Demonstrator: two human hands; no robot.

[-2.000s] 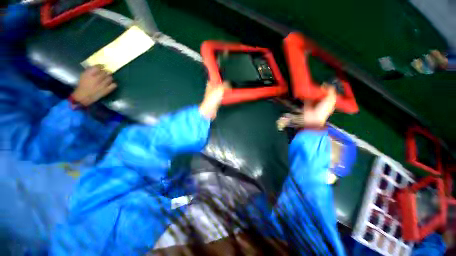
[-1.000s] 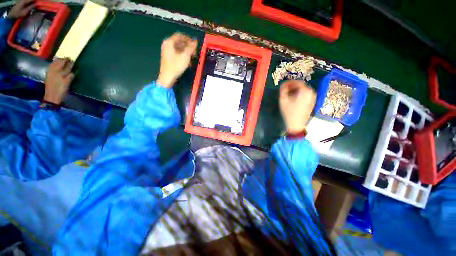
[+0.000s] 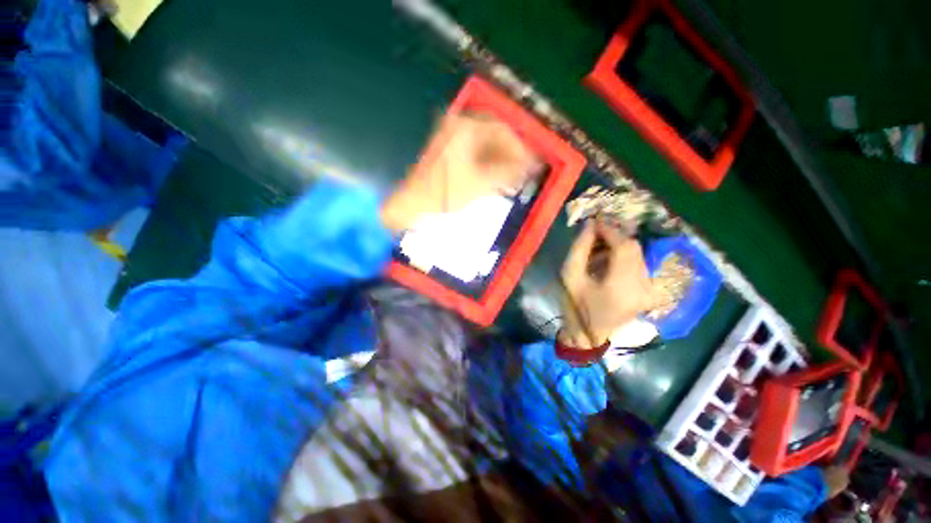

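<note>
The tablet's red frame (image 3: 531,245) stands on the green bench in front of me, tilted in view. Inside it the white battery (image 3: 464,243) shows in the lower part. My left hand (image 3: 459,172) is blurred and lies over the frame's upper left, hiding the circuitry end; its fingertips cannot be made out. My right hand (image 3: 607,281) is right of the frame, between it and the blue bin (image 3: 699,296), just below a pile of pale strips (image 3: 618,204). Its fingers are bent; whether it holds anything is not clear. The bin holds beige bits.
A white card (image 3: 631,342) lies by my right wrist. A white compartment tray (image 3: 730,403) and a red frame (image 3: 806,421) are at the right. Another red frame (image 3: 676,92) is beyond the pale edge strip. A neighbour's blue sleeve (image 3: 61,112) is at upper left.
My left hand has moved from beside the frame to over it. My right hand is now nearer the blue bin. The whole view has rotated, and the battery is partly covered.
</note>
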